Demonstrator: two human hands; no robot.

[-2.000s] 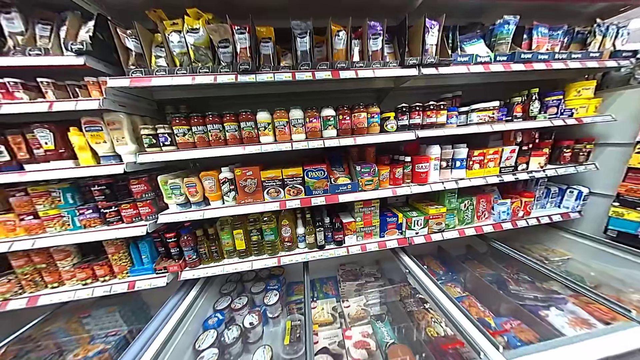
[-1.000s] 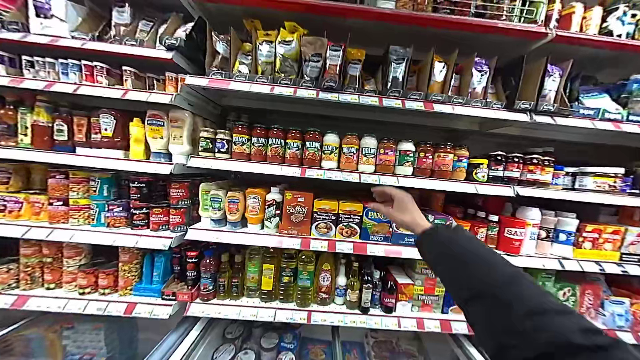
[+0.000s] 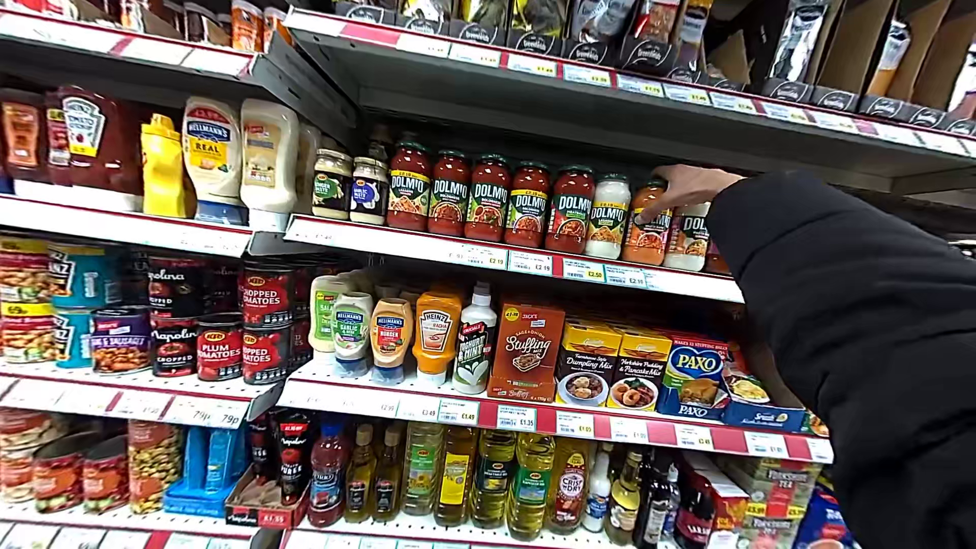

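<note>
My right hand (image 3: 690, 189), in a black padded sleeve, reaches from the right to the sauce shelf. Its fingers rest on the upper part of a glass jar of orange Dolmio sauce (image 3: 648, 232), which stands upright on the shelf; how firmly they hold it does not show. Left of that jar is a jar of white Dolmio sauce (image 3: 608, 217), then several red Dolmio jars (image 3: 528, 204). Another Dolmio jar (image 3: 688, 242) stands just to the right, below the hand. My left hand is out of view.
Above is a shelf edge (image 3: 587, 74) with boxed packets. Below stand squeezy sauce bottles (image 3: 436, 332), boxed mixes (image 3: 526, 351) and, lower down, oil bottles (image 3: 531, 488). Tins (image 3: 267, 293) and mayonnaise bottles (image 3: 211, 156) fill shelves on the left.
My right hand, near the Paxo boxes on the lower shelf a second ago, is up at the sauce jars. Two seconds ago no hand was in view. The view has come closer to the shelves.
</note>
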